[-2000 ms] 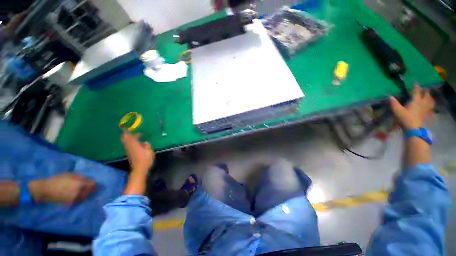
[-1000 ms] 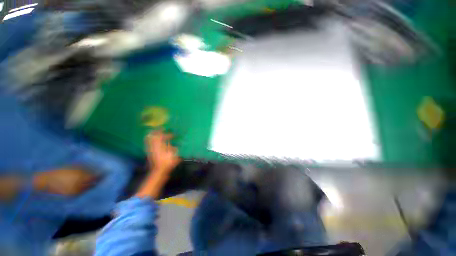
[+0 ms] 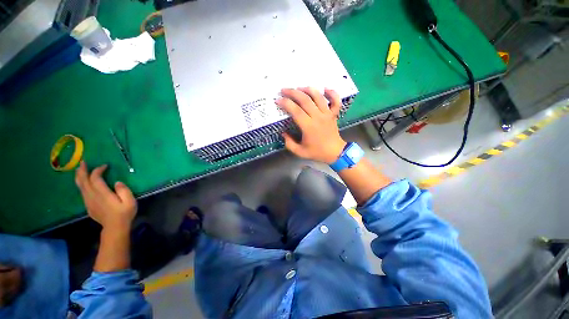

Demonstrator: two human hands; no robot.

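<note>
A silver metal enclosure (image 3: 231,59) lies on the green mat, its perforated dark side (image 3: 249,138) facing me at the bench edge. My right hand (image 3: 313,124) rests on its near right corner, fingers spread on the top, thumb at the vented side. My left hand (image 3: 107,198) is at the bench edge on the left, fingers apart and empty. Its fingertips are just below a yellow tape roll (image 3: 67,153). Tweezers (image 3: 123,150) lie to the right of the roll.
A yellow utility knife (image 3: 392,58), black electric screwdriver (image 3: 422,14) with hanging cord, and clear bag (image 3: 340,9) are right of or behind the enclosure. A paper cup (image 3: 92,35) stands on white cloth (image 3: 128,55), near a second tape roll (image 3: 153,25). Another person's sleeve (image 3: 37,274) shows lower left.
My right hand has moved from the bench's right edge onto the enclosure's near corner. My left hand stays near the yellow tape roll. The view has shifted.
</note>
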